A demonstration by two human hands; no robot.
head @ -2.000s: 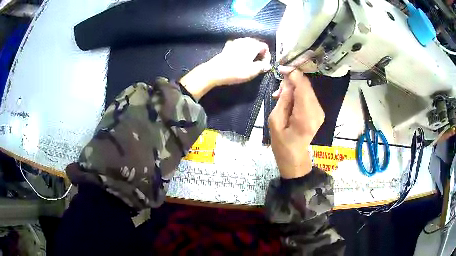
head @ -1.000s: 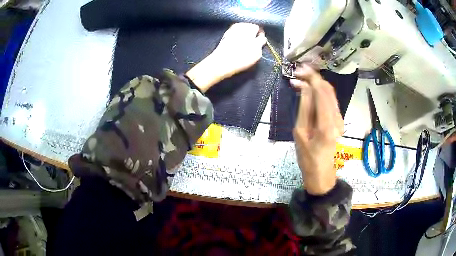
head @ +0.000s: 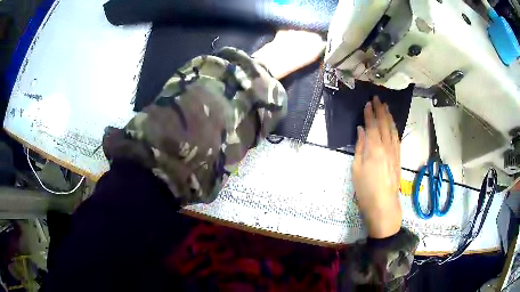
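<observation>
Dark fabric panels (head: 177, 63) lie on the white table, with a stitched seam (head: 308, 108) running down from the presser foot. The presser foot (head: 330, 78) sits at the left end of the sewing machine head (head: 370, 34). My left hand (head: 293, 52) reaches over the panel just left of the foot; its fingertips are hard to make out. My right hand (head: 377, 162) lies flat, palm down, with its fingertips on the smaller dark panel (head: 344, 117) right of the seam.
Blue-handled scissors (head: 433, 188) lie right of my right hand. A black strip (head: 482, 199) hangs over the table's edge at the right. A rolled dark panel part (head: 188, 14) lies at the back. The table's wooden edge (head: 273, 235) runs in front.
My right hand has left the presser foot and moved down and right onto the fabric. My left hand and forearm have shifted right, and the thread held by my left hand no longer shows.
</observation>
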